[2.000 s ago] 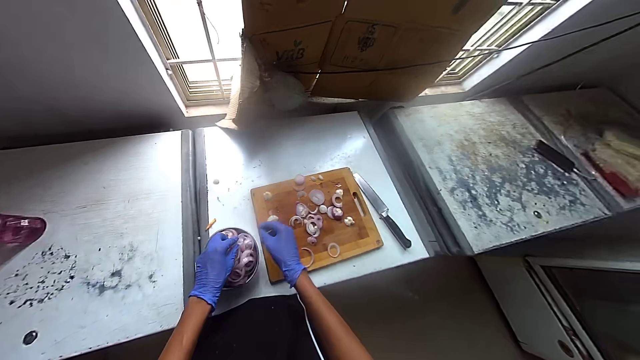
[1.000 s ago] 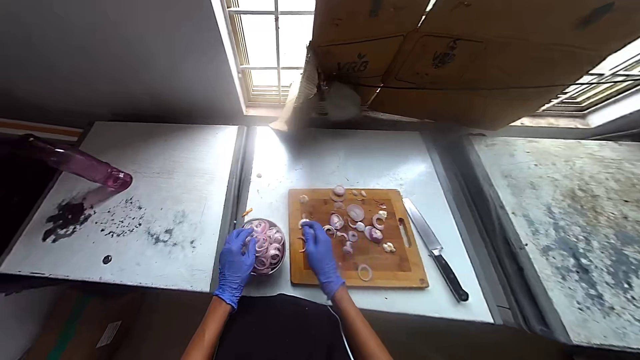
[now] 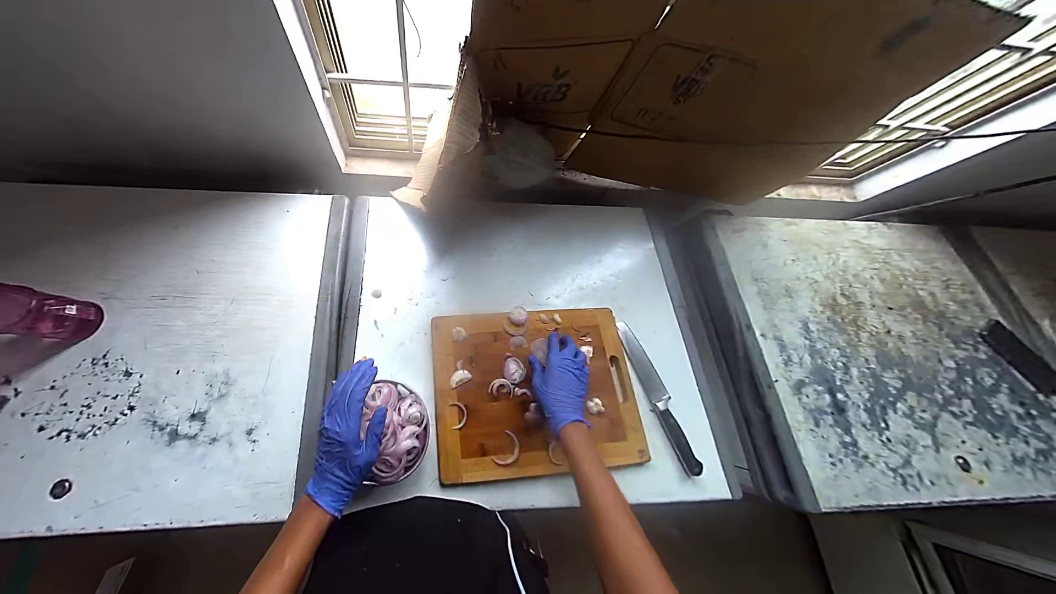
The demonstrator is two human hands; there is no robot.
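Note:
My left hand point(image 3: 348, 429), in a blue glove, rests at the left rim of a bowl point(image 3: 423, 452) filled with sliced onion rings point(image 3: 399, 437). On the wooden cutting board point(image 3: 487, 469), my right hand point(image 3: 563, 381), also gloved, reaches down over onion slices with its fingers bent; whether it grips any is hidden. Scattered about it on the board are onion rings point(image 3: 506, 448), a cut onion piece point(image 3: 514, 370) and several white pieces like garlic point(image 3: 460, 378). A kitchen knife point(image 3: 660, 398) with a black handle lies just right of the board.
A pink transparent bottle point(image 3: 62, 318) lies on the left tabletop. Cardboard point(image 3: 701, 107) hangs over the back of the white table point(image 3: 536, 247). On the stained right-hand tabletop point(image 3: 866, 346) lies a dark-handled object point(image 3: 1019, 356). Gaps separate the tabletops.
My right hand has moved from the board's left side to its right part. Fewer onion rings lie on the board. My left hand stays at the bowl.

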